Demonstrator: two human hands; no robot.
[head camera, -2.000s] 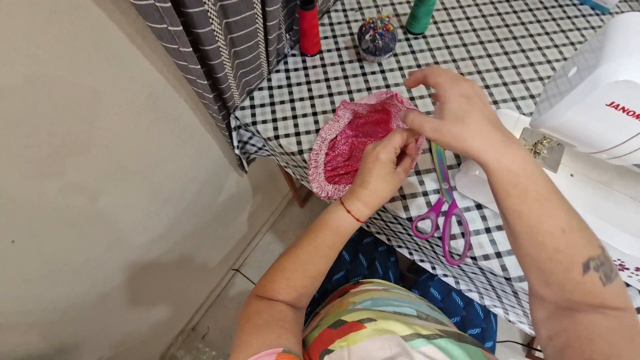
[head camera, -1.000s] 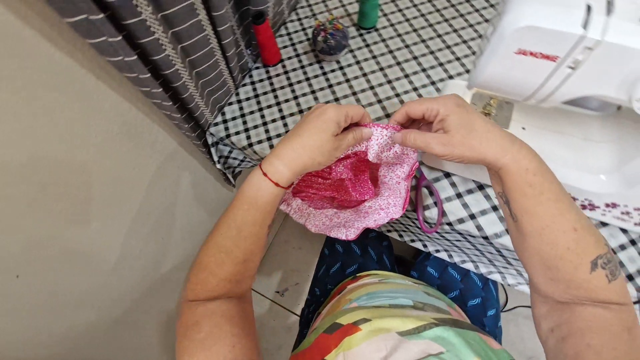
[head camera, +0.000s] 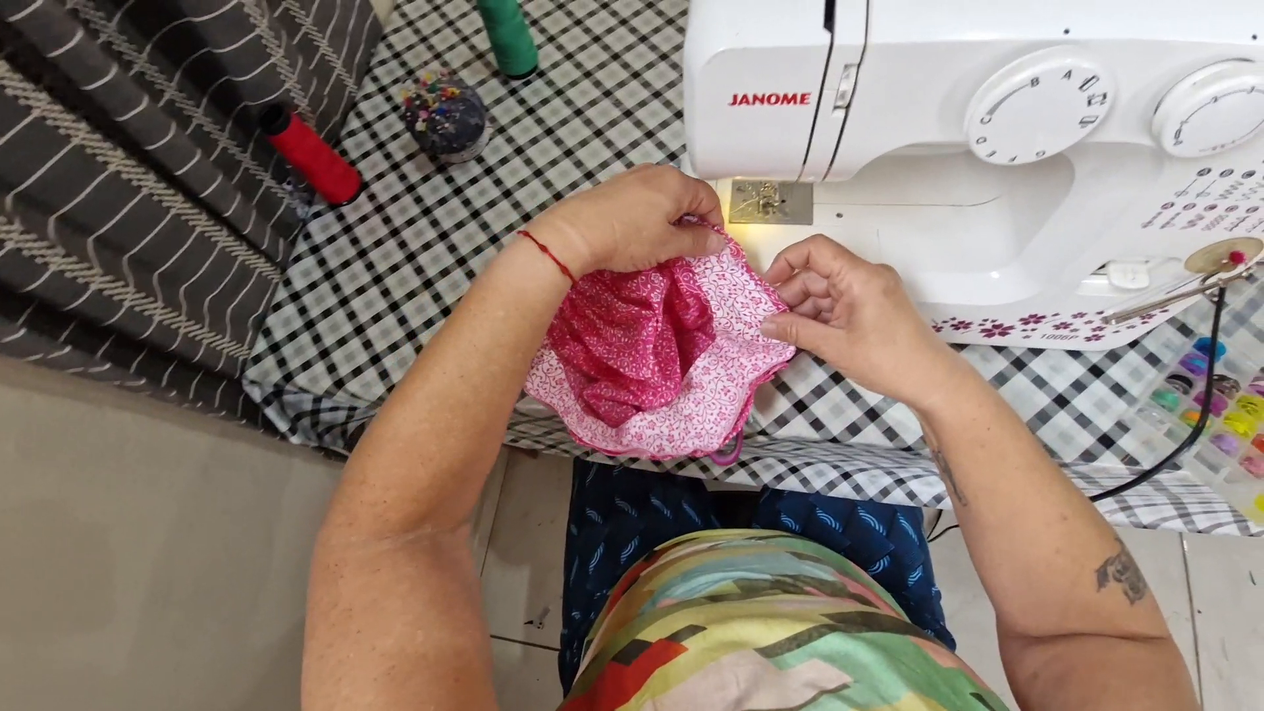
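A round, gathered piece of pink patterned fabric (head camera: 642, 346) with a lighter pink-and-white band lies at the table's front edge. My left hand (head camera: 637, 222) pinches its upper rim between thumb and fingers. At the right rim, my right hand (head camera: 839, 311) holds the band's edge between thumb and fingertips. Just above the cloth is the metal needle plate (head camera: 790, 204) of a white Janome sewing machine (head camera: 918, 99). Below the fabric, a bit of a purple scissors handle (head camera: 729, 452) shows; the rest of the scissors is hidden.
A pincushion with coloured pins (head camera: 444, 117), a red thread spool (head camera: 314, 158) and a green one (head camera: 509, 38) stand at the back left, beside a dark striped curtain (head camera: 128, 197). A clear box of coloured bobbins (head camera: 1220, 425) and a black cable (head camera: 1200, 425) are at the right.
The fabric, held in both hands, has moved toward the machine's needle area. It now covers most of the purple-handled scissors, which lay in plain sight two seconds ago. The view has shifted right.
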